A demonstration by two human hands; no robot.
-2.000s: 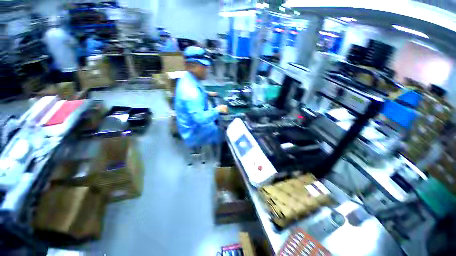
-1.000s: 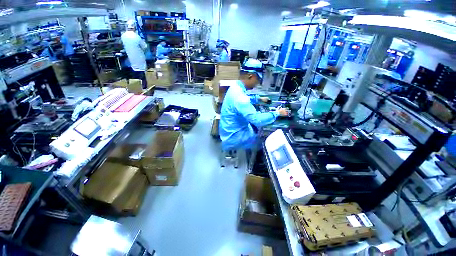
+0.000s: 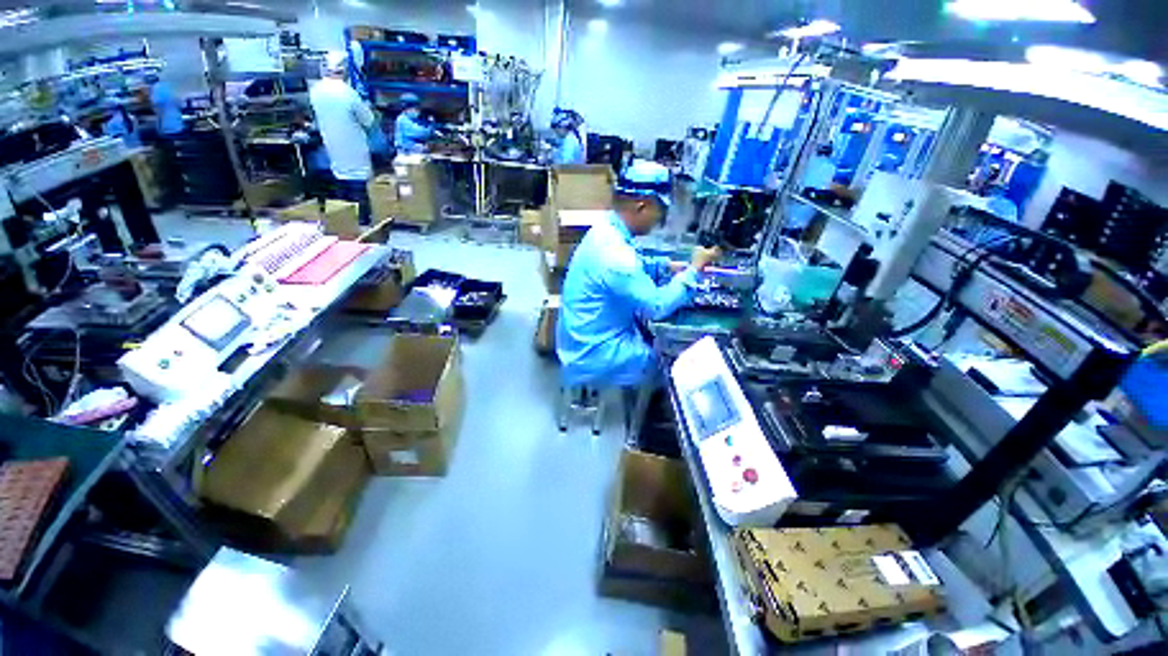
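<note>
Neither of my hands is in the picture. Nearest in front at the lower right, a yellow-brown printed carton lies flat on a light-topped table, beside a white-panelled machine with a small screen and a red button. At the lower left edge, an orange-brown tray lies on a dark green tabletop, partly cut off by the picture's edge. Its contents are too small to tell.
A shiny stool top stands at the lower left. Open cartons stand on the floor beside the left bench. Another open carton stands by the right table. A seated person in a blue smock works at the right bench; others are behind.
The view has swung right to left since two seconds ago, bringing the left bench and stool into view, and is now nearly steady. The seated person's hands have moved slightly.
</note>
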